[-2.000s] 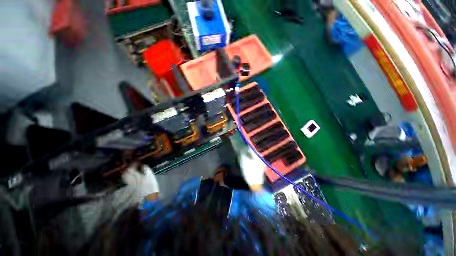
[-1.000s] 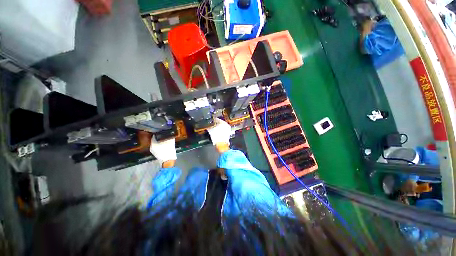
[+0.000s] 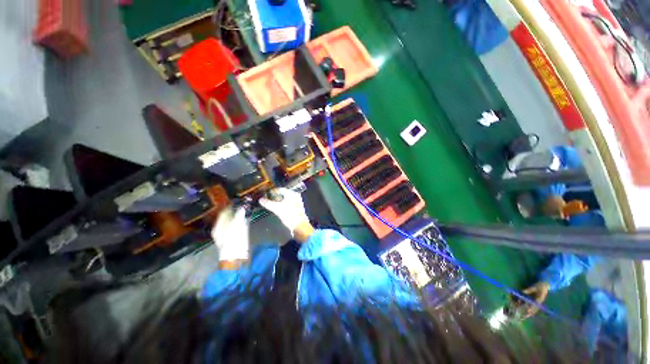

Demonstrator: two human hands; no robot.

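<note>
My left hand [image 3: 231,234], in a white glove, is in front of the station row, blurred; whether it holds anything cannot be told. My right hand [image 3: 286,210], also white-gloved, is to its right, with a small dark part [image 3: 273,195] at its fingertips. The black-framed stations [image 3: 235,168] stand just beyond both hands, with grey blocks and orange-brown lower parts. A salmon-orange compartment bin [image 3: 385,227] right of my hands holds packed rows of black parts.
A blue air hose [image 3: 356,201] crosses the orange bin. A shiny blister tray [image 3: 427,261] lies below it. Beyond the stations are another orange bin [image 3: 267,87], a red bucket [image 3: 207,65] and a blue-and-white machine [image 3: 280,25]. Another person's hand [image 3: 533,298] is at lower right.
My hands have drawn back from the station fixtures where they were a second ago, and my right hand has moved left in view. The whole view has shifted and tilted.
</note>
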